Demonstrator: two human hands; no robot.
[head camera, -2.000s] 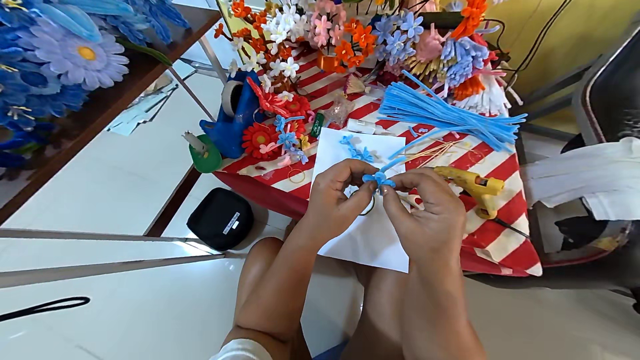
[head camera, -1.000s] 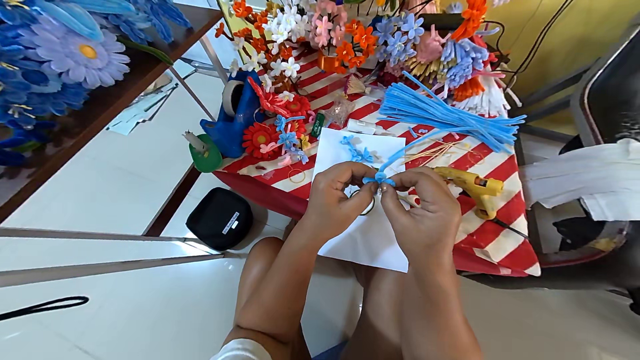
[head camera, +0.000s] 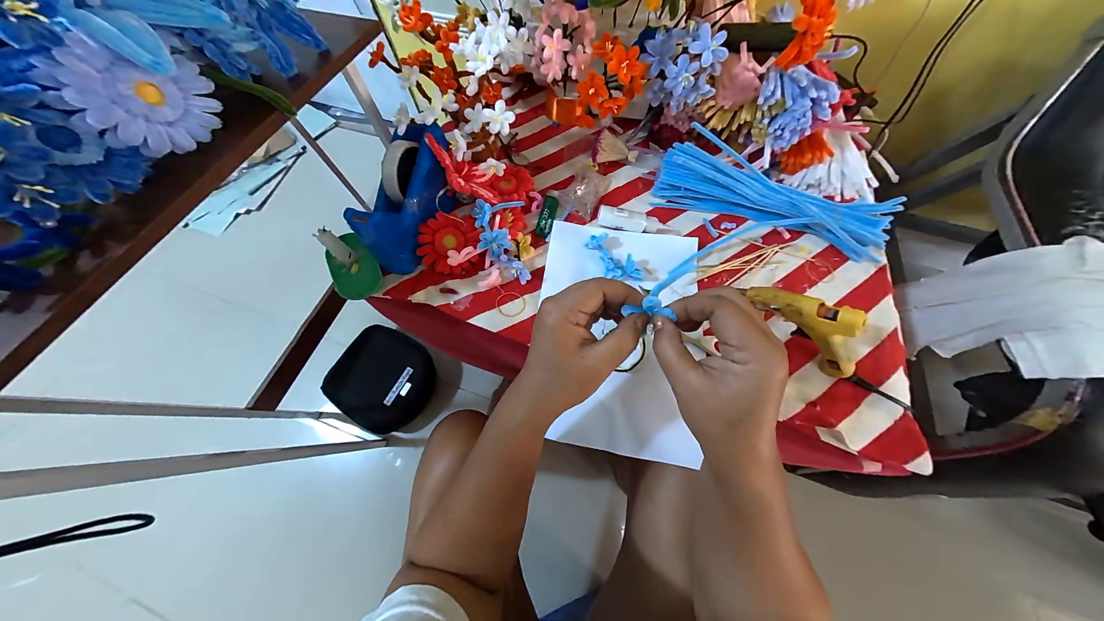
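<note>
My left hand (head camera: 580, 343) and my right hand (head camera: 729, 358) pinch a small blue pipe-cleaner flower (head camera: 649, 308) between their fingertips, one hand on each side. A long blue stem runs from it up and to the right. Under the hands lies a sheet of white paper (head camera: 630, 423); several small blue pipe-cleaner flowers (head camera: 617, 259) rest near its top. Partly hidden below the held flower is a dark ring-shaped handle, perhaps of scissors. Right of my right hand lies a yellow hot glue gun (head camera: 815, 323). Behind it is a bundle of blue pipe cleaners (head camera: 768, 198).
A blue tape dispenser (head camera: 405, 203), a green-based holder (head camera: 352, 266) and red pipe-cleaner flowers (head camera: 448, 241) stand left on the striped cloth (head camera: 871, 362). More flowers crowd the back. A black case (head camera: 379, 379) sits left, below the table; a black chair (head camera: 1056, 164) is at right.
The long blue stem by the held flower has shifted slightly. Both hands stay at nearly the same place, with the flower still between their fingertips.
</note>
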